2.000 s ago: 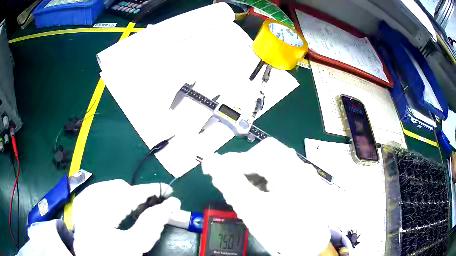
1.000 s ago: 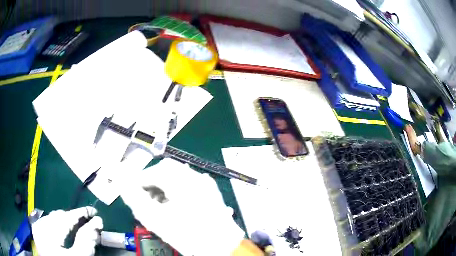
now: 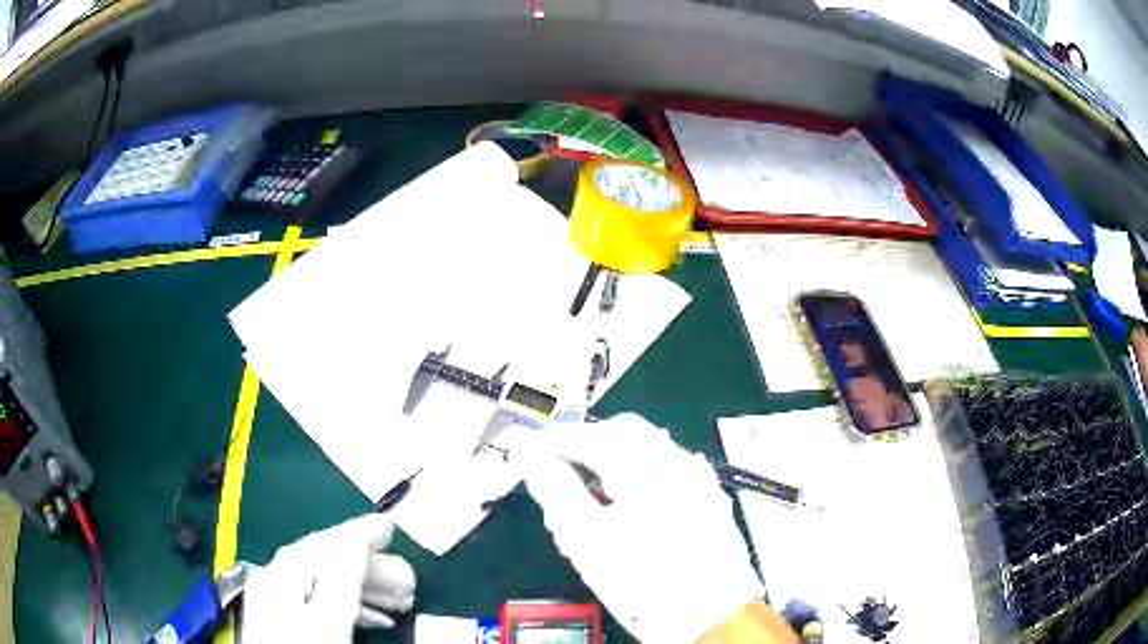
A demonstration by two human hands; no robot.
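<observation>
My left hand (image 3: 321, 585), in a white glove, is at the lower left with curled fingers. The dark tip of a black test lead (image 3: 395, 493) shows at its fingertips, over the paper's edge; whether the hand grips it is unclear. My right hand (image 3: 648, 522), also gloved, reaches over the paper by the digital caliper (image 3: 530, 399). A dark reddish piece, apparently the red test lead (image 3: 589, 481), shows between its closed fingers. A small thin tip shows beyond the fingertips. A red tachometer (image 3: 550, 621) is cut off by the bottom edge.
White paper (image 3: 340, 340) lies under the caliper. Yellow tape (image 3: 630, 220) stands behind it. A smartphone (image 3: 860, 365) and a tray of black pieces (image 3: 1070, 503) are right. A loose black piece (image 3: 871, 616) lies lower right. A power supply (image 3: 38, 403) and utility knife (image 3: 189, 614) are left.
The view has swung back left and up. The dark piece earlier in my left hand no longer shows, and its fingers look more spread. My right hand is closer to the caliper's body.
</observation>
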